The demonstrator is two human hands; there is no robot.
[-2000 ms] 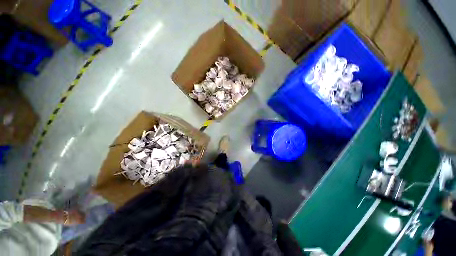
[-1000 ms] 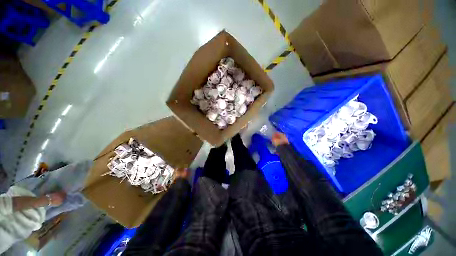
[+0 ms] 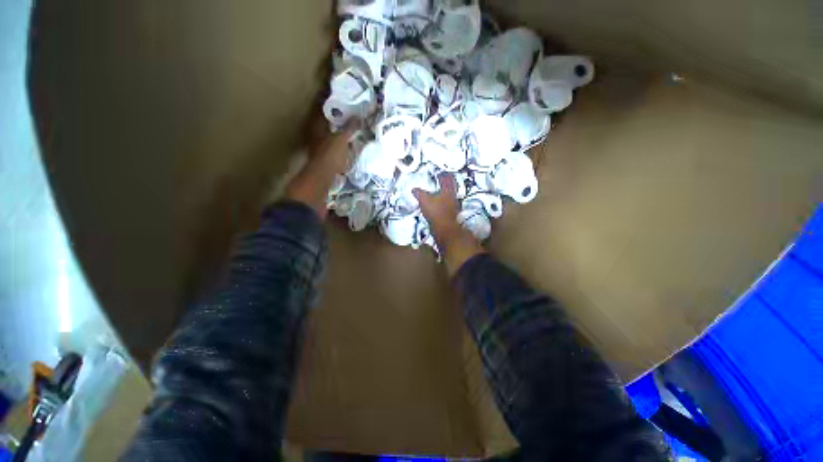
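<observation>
A deep brown carton (image 3: 632,198) fills most of the view. A pile of white rounded bracket housings (image 3: 490,140) with lugs and thin dark wires lies at its bottom. My left hand (image 3: 327,167) is at the left edge of the pile, its fingertips hidden among the parts, so its hold cannot be told. My right hand (image 3: 439,206) is on the near part of the pile, thumb and fingers apart over the white parts. Whether it grips one cannot be told.
A large blue bin (image 3: 776,334) stands outside the carton at the lower right. Pale floor (image 3: 54,244) shows at the left. A blurred black and orange object (image 3: 54,392) and clear plastic (image 3: 101,397) are at the lower left.
The view has moved down close into the carton of white parts. Both my hands have reached inside onto the pile. The bench and the other carton have left view.
</observation>
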